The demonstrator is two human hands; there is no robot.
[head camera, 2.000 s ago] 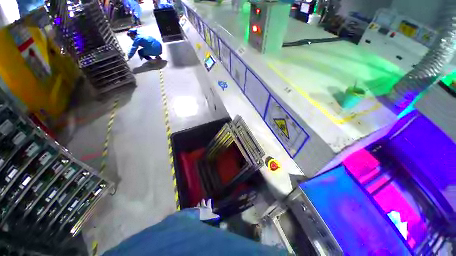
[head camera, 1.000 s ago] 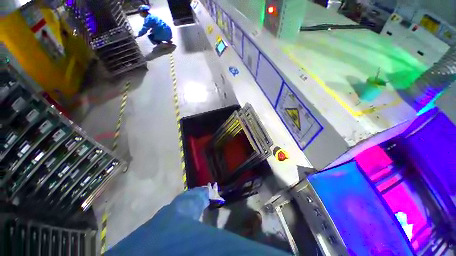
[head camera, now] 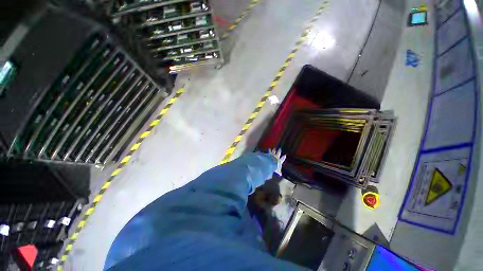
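My left hand [head camera: 278, 160], in a pale glove, is near the middle of the view at the end of a blue sleeve. Its fingers look apart and I see nothing in it. It is small and slightly blurred, beside the near edge of a black tote bin with a red inside [head camera: 288, 114]; I cannot tell if it touches the bin. Several thin metal carrier frames [head camera: 364, 153] lean in the bin at its right side. My right hand is not in view.
Slatted racks with green boards [head camera: 79, 111] stand at left. Yellow-and-black floor lines [head camera: 267, 92] run beside the bin. A red emergency stop button [head camera: 370, 199] is on the white machine side [head camera: 405, 122] at right. A blue-lit surface [head camera: 389, 260] shows at the bottom right.
The view has swung left and down, so the bin and racks appear rotated and the purple-lit station is almost out of view. My left hand remains by the bin edge.
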